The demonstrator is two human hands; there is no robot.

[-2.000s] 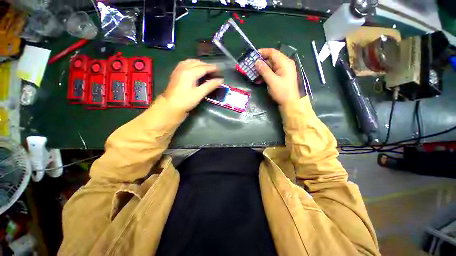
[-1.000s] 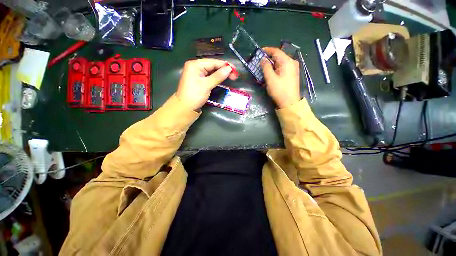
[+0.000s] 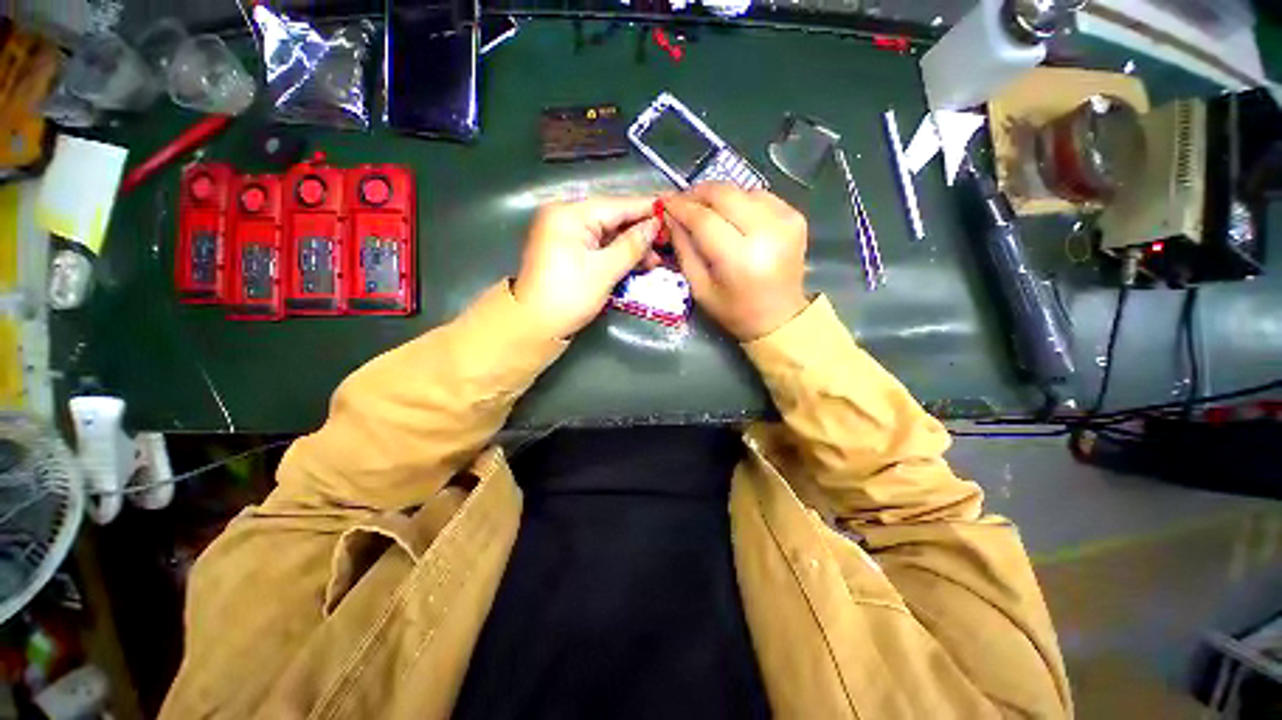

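My left hand [image 3: 581,262] and my right hand [image 3: 737,256] meet at the fingertips in front of me. A small red plastic part [image 3: 658,210] is pinched between them. Below the fingers a red phone housing [image 3: 654,298] with a white area lies on the mat, partly hidden by my hands. The silver front frame with keypad [image 3: 682,142] lies just behind my right hand, its lower end near my fingers. A dark battery [image 3: 582,132] lies behind my left hand.
Several red housings [image 3: 316,241] stand in a row at left. Tweezers [image 3: 860,222] and a dark flat piece [image 3: 803,149] lie right of my right hand. A black cylinder tool [image 3: 1024,290], white bottle [image 3: 977,59] and soldering station [image 3: 1171,186] are further right. A smartphone [image 3: 432,68] lies at back.
My right hand has let go of the front frame, now lying on the mat, and has moved left to my left hand. The red part in my left fingers is now between both hands.
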